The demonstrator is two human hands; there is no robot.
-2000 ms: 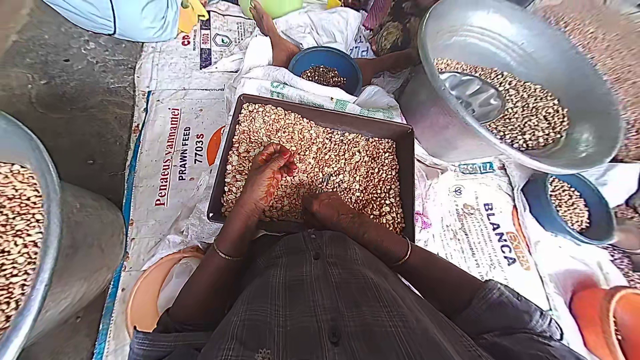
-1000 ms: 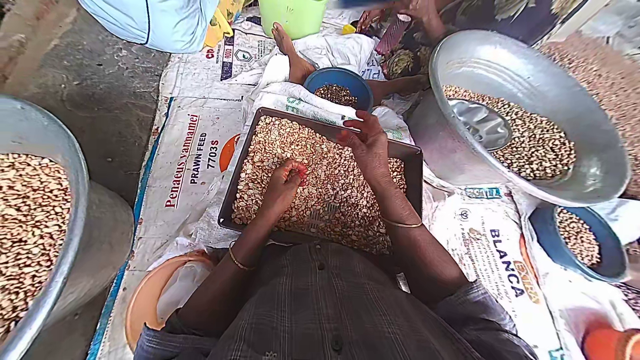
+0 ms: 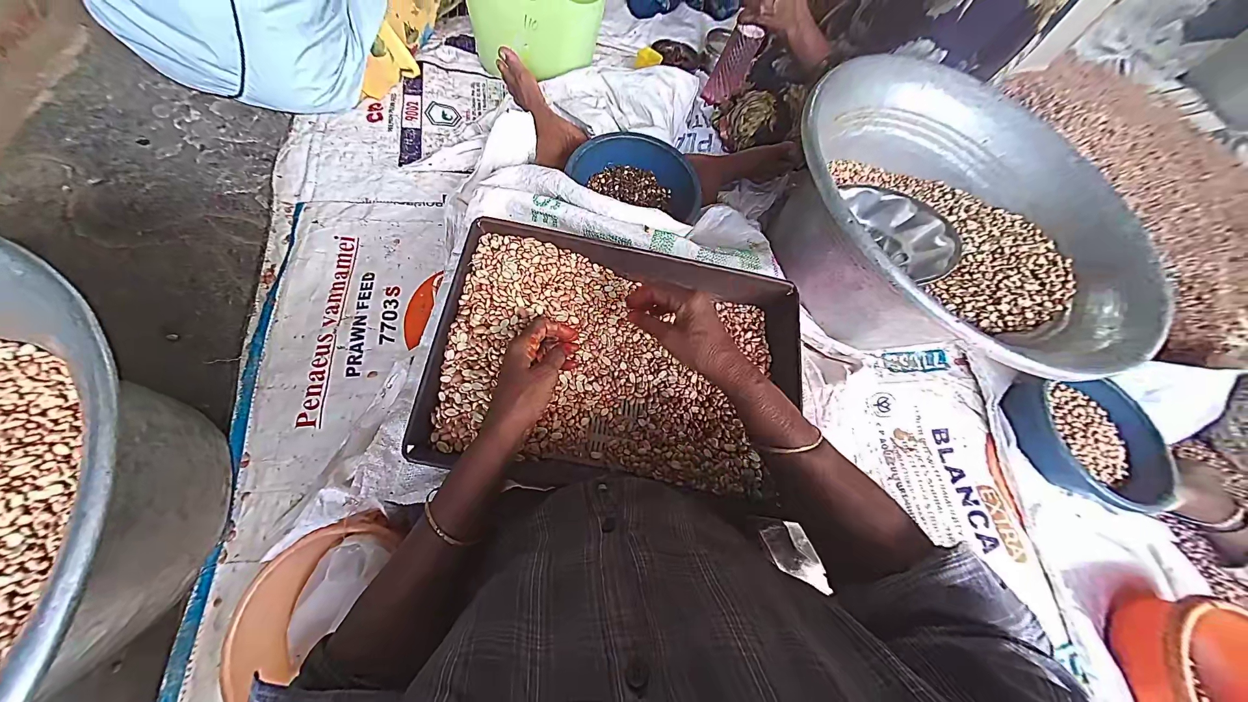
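A dark rectangular tray [image 3: 788, 336] lies in front of me, filled with a layer of pale and reddish split nuts or beans [image 3: 604, 361]. My left hand [image 3: 534, 366] is over the left middle of the tray, fingers curled with reddened tips; whether a piece is between them cannot be told. Over the right part of the tray hovers my right hand [image 3: 687, 327], thumb and index finger near each other and bent toward the contents, with nothing clearly seen in them. Both wrists bear bangles.
Metal basins of nuts stand at left [image 3: 83, 341] and right [image 3: 1121, 273], the right one holding a fluted metal dish [image 3: 902, 234]. Beyond the tray are a blue bowl [image 3: 687, 185] and another person's bare feet. A blue tub [image 3: 1033, 439], orange container [image 3: 1141, 634] and peach basin [image 3: 249, 614] flank me.
My right hand rose from the tray's near edge to an upright pose, then lowered toward the contents. My left hand stays over the tray's left part.
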